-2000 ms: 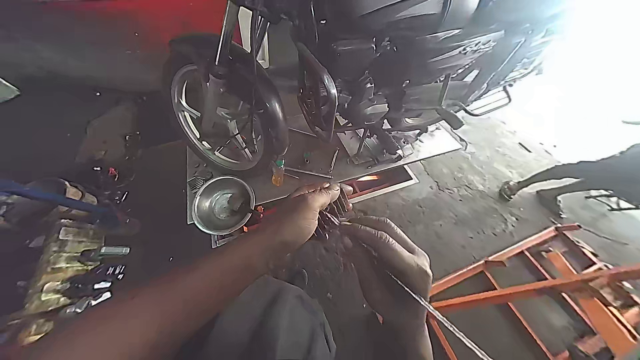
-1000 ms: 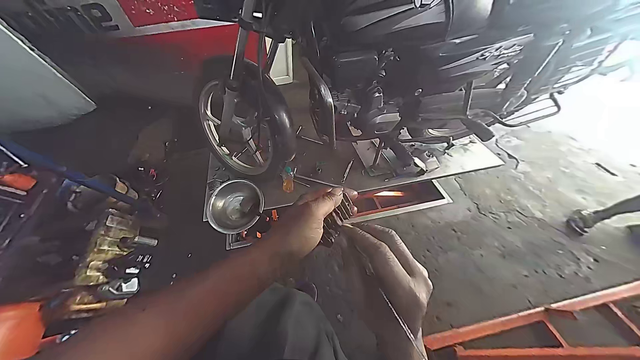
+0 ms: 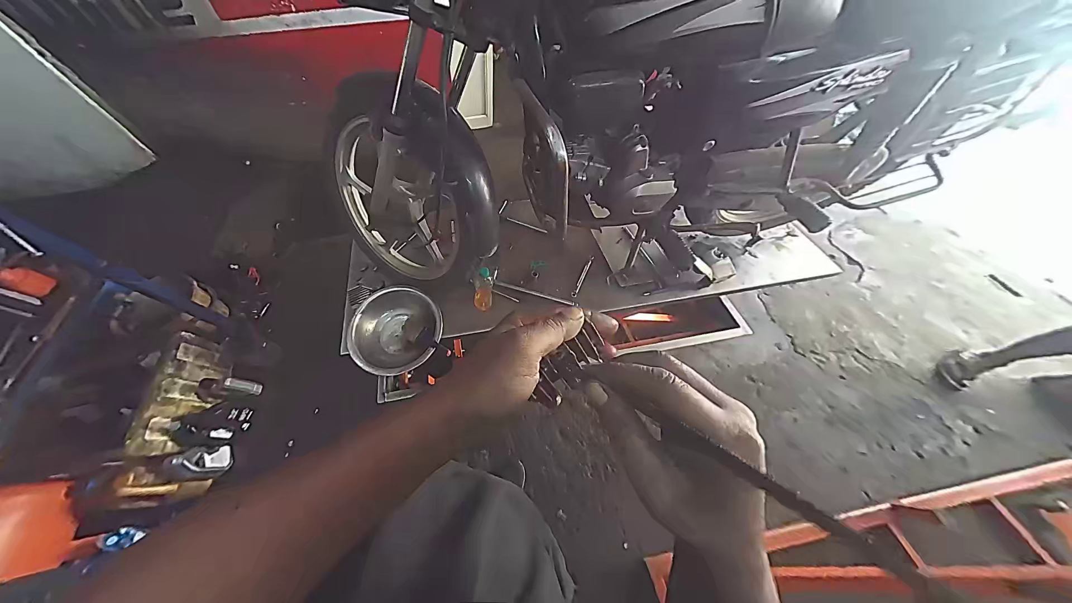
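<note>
My left hand [image 3: 528, 352] grips a small dark metal part [image 3: 574, 360] with several parallel ridges or plates, its thumb on top. At the part's right side, my right hand [image 3: 687, 427] has its fingers closed around a long thin dark rod or strip [image 3: 779, 494], which runs down to the lower right. The rod's near end meets the part between both hands; the exact contact is hidden by the fingers. Beyond them stands a black motorcycle [image 3: 611, 159], its front wheel [image 3: 402, 201] on a metal plate. A round metal bowl [image 3: 395, 331] is left of my left hand.
An orange metal frame [image 3: 904, 569] lies at the lower right. A small bottle with orange liquid [image 3: 483, 293] stands beside the bowl. Tools lie on the floor plate [image 3: 754, 268]. Bottles and parts fill the left side [image 3: 201, 410]. Another person's foot [image 3: 955, 368] is at the right.
The rod showed light in the earliest frame and looks dark now. Both hands stay together at the metal part. The view has shifted.
</note>
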